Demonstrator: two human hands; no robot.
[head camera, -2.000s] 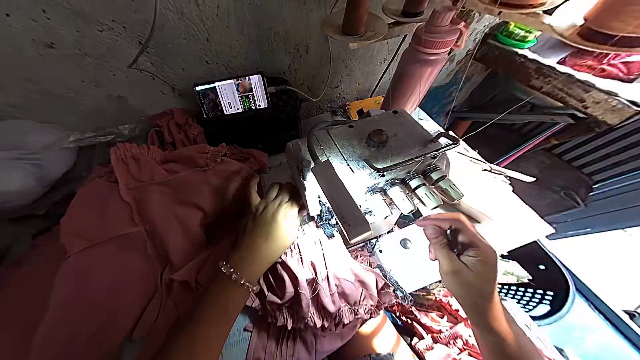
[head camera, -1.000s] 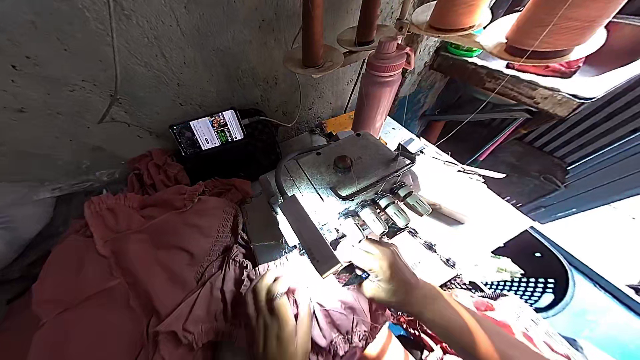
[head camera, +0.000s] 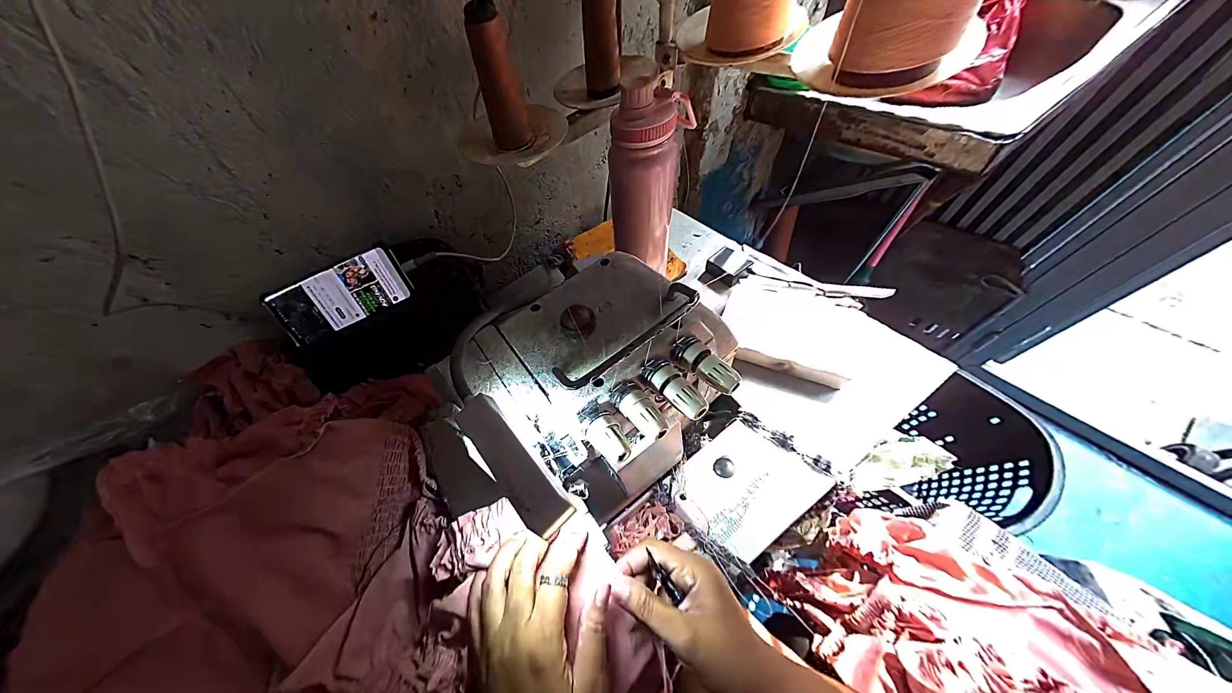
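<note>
My left hand (head camera: 539, 611) lies on pink fabric (head camera: 476, 544) just in front of the presser area of an overlock sewing machine (head camera: 597, 337), fingers pressing the cloth. Beside it, my right hand (head camera: 683, 606) pinches the cloth's edge between thumb and finger, and a small dark pointed tool (head camera: 664, 577), perhaps thread snips, sits within its curled fingers. Bright light falls on the needle area. A large heap of gathered pink fabric (head camera: 250, 520) rests left of the machine. Several tension dials (head camera: 674, 390) line the machine's front.
Behind the machine stand a pink bottle (head camera: 643, 183) and thread cones (head camera: 500, 87). A lit phone (head camera: 342, 294) leans by the wall. Scissors (head camera: 818, 286) lie on the white table (head camera: 866, 385). At right are a perforated basket (head camera: 1001, 481) and more pink and red fabric (head camera: 943, 597).
My right hand has come from the machine's front down to the cloth beside my left hand. My left hand, on the heap at first, is now on the cloth before the machine. The view has shifted.
</note>
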